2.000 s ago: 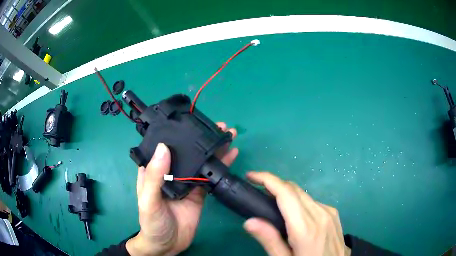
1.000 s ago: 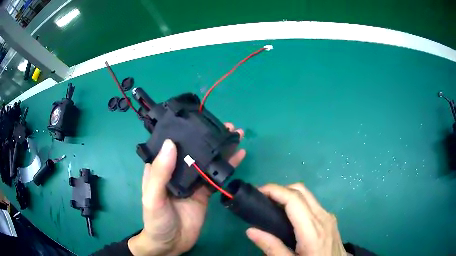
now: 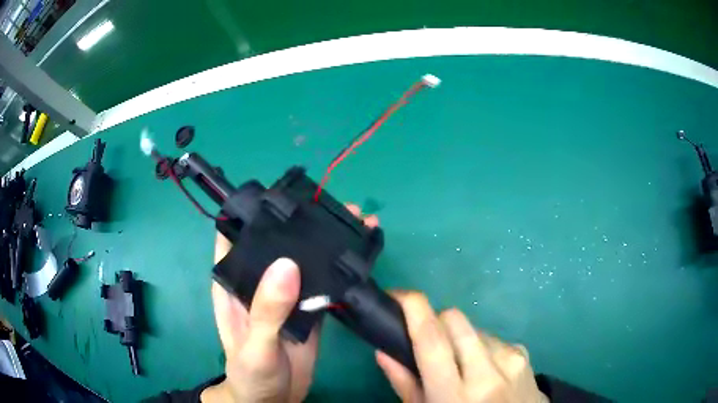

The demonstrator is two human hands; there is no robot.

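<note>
My left hand point(image 3: 264, 334) holds the black main housing point(image 3: 295, 244) from below, thumb on its face. A red and black lead wire point(image 3: 366, 135) runs from the housing to a white connector plug point(image 3: 431, 80). Another wire runs from its forked stem end at upper left. My right hand point(image 3: 464, 354) grips the black handle tube point(image 3: 378, 319), whose upper end meets the housing's lower right side; whether it is fully seated cannot be told. A blurred white plug point(image 3: 316, 303) on a short red wire lies at that joint, beside my left thumb.
Small black caps point(image 3: 184, 136) lie behind the stem. At left are a round-bodied unit point(image 3: 86, 193), another housing point(image 3: 121, 307), a short tube point(image 3: 64, 278), a pale curved strip point(image 3: 43, 266) and heaped black units point(image 3: 16, 228). A black part point(image 3: 711, 201) is at the right edge, a white rail point(image 3: 472, 41) behind.
The tube was against the housing, then pulled off with its open end showing, and now meets the housing again. The housing has tilted, and the short wire's plug has moved down to the joint.
</note>
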